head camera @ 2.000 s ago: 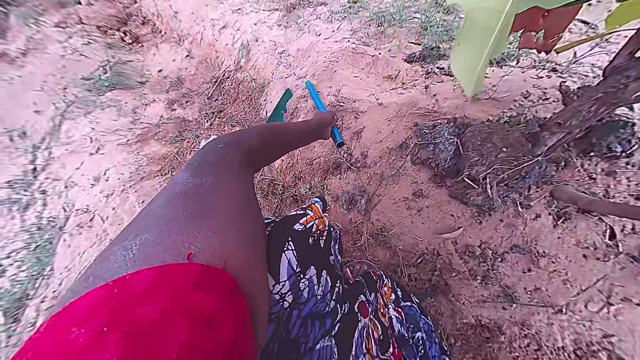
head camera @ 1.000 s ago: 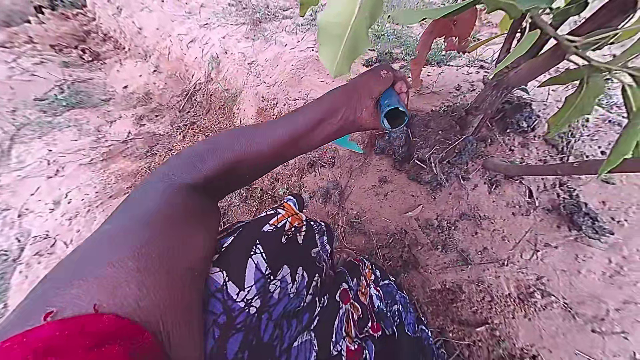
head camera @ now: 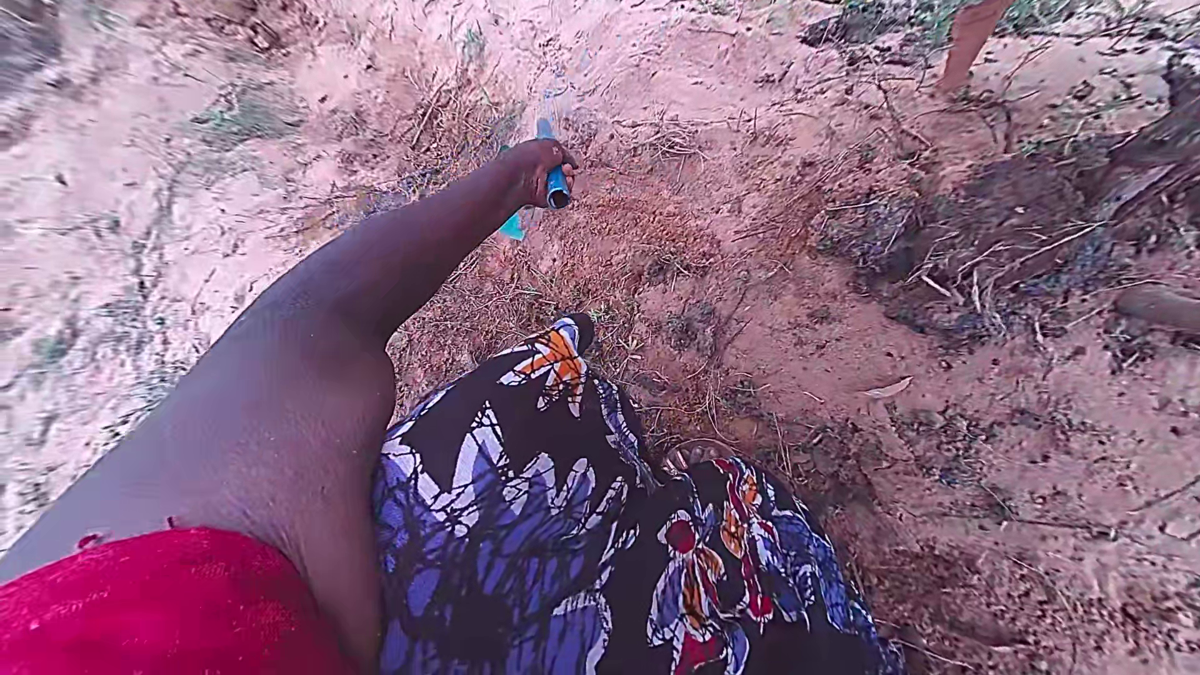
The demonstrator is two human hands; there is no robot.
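Observation:
My left hand (head camera: 546, 172) reaches forward over the sandy ground, its fingers closed round a blue hollow tube (head camera: 558, 195). The tube's open end points toward me, and its far end is blurred. Just below and left of the hand shows a small teal piece (head camera: 513, 227); whether it joins the tube cannot be told. Under the hand lie sand and dry grass. My right hand is not in view.
My patterned dark skirt (head camera: 506, 525) covers the lower middle. To the right are a woody plant base with roots (head camera: 1003, 234) and a branch (head camera: 1162, 307). A reddish-brown dry leaf (head camera: 973, 42) hangs at the upper right.
My left hand, near the plant base one second ago, has moved left away from it with the blue tube still held. The view has shifted, and the green leaves have left it.

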